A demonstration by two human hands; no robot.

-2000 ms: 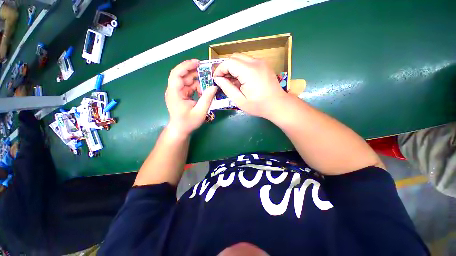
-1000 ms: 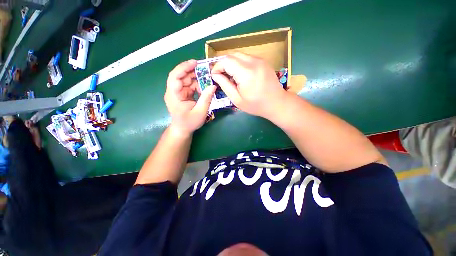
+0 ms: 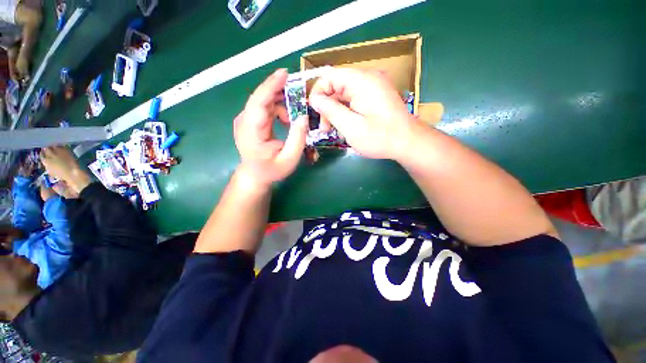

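My left hand (image 3: 268,131) grips a white housing (image 3: 316,140) by its left end, thumb and fingers at its edges. A green circuit board (image 3: 296,99) shows inside that end. My right hand (image 3: 361,110) is at the housing's right part, fingertips bent together near the board; it covers much of the housing, and any small part between the fingertips is hidden. A copper-coloured bit hangs below the housing. The open cardboard box (image 3: 416,60) lies behind and under my hands, with small blue and dark parts at its right side.
A pile of part-built units (image 3: 129,164) with blue cylinders lies at left on the green bench (image 3: 510,142). A white rail (image 3: 234,58) runs behind, with more housings (image 3: 125,75) on the belt beyond. A neighbouring worker's hand (image 3: 64,169) and dark sleeve are at left.
The view has shifted slightly. My right fingertips have moved a little away from the board, to the right. The neighbouring worker has leaned into view at left.
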